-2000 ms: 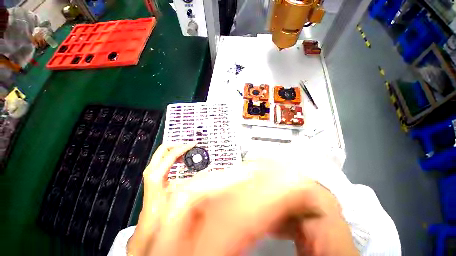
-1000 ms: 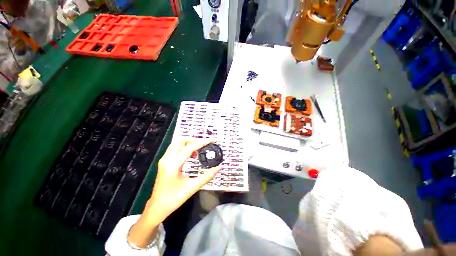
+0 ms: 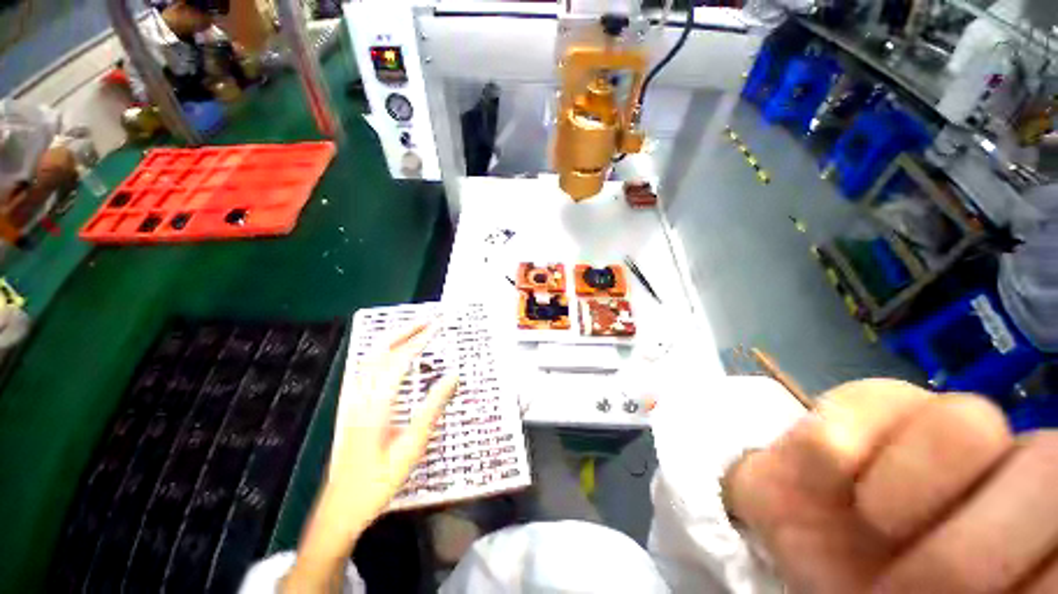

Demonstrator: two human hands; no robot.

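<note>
My left hand [image 3: 383, 447] lies over the white parts tray [image 3: 493, 447] with its fingers apart. No round housing shows in it. The tray carries many short rows of tiny dark pieces. My right hand [image 3: 888, 493] is large and blurred at the lower right, its fingers curled round a thin brown pointed tool [image 3: 780, 374], maybe tweezers. Four orange-brown press fixtures [image 3: 575, 298] stand on the white machine bed to the right of the tray. Some hold black parts.
The gold press head [image 3: 588, 139] hangs above the bed. A dark thin stick [image 3: 642, 279] lies right of the fixtures. The black blister tray [image 3: 174, 464] and the orange-red compartment tray [image 3: 209, 192] lie on the green bench. The control box [image 3: 398, 99] stands behind. Another person is at upper left.
The black round housing seen earlier in my left hand no longer shows, and that hand is more spread. My right hand has come up at the right with the thin tool. The view has shifted.
</note>
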